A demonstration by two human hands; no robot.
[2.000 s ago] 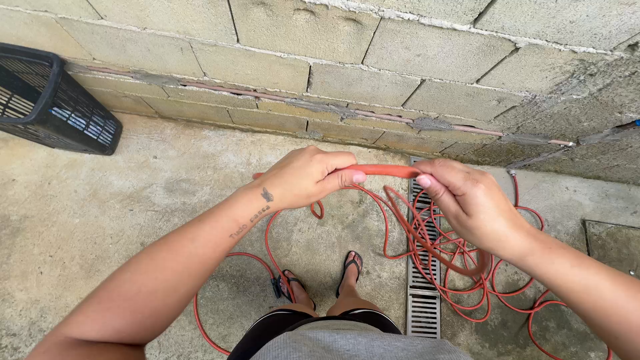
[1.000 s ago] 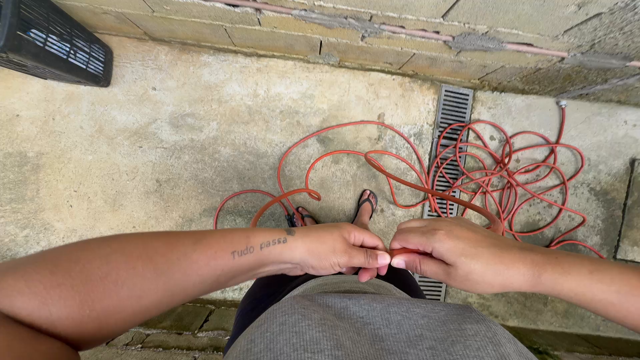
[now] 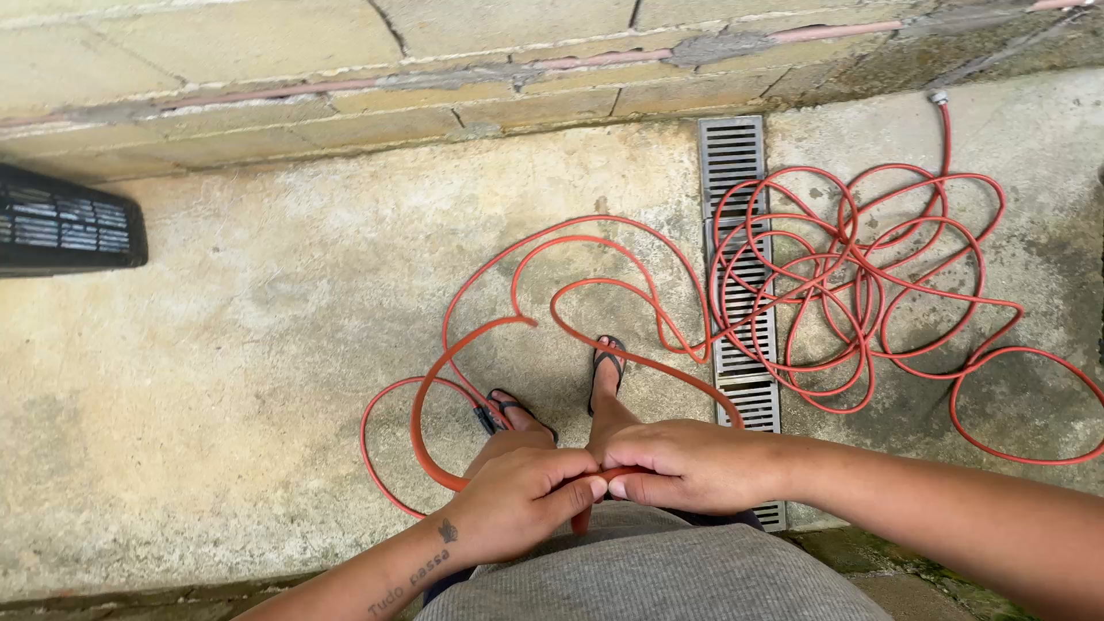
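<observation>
Both my hands are close together in front of my waist. My left hand (image 3: 539,500) is closed on a red hose (image 3: 420,423), which runs from it in a loop to the left; a short red piece hangs below the fingers. Thumb to thumb with it, my right hand (image 3: 681,466) also grips the hose, which leaves that hand upward and curves back toward my feet. The palms hide how the held parts cross. Loose coils of the hose lie on the concrete to the right, and one end meets a fitting (image 3: 937,97) near the wall.
A metal drain grate (image 3: 733,159) crosses the floor under part of the coils. At the far left stands a black plastic crate (image 3: 73,224). A block wall (image 3: 535,108) with a pink conduit runs along the back. My feet in flip-flops (image 3: 608,366) stand among the hose loops.
Two seconds ago a straight stretch of hose spanned my separated hands; now the hands are together, lower down by my waist. The view has tilted down.
</observation>
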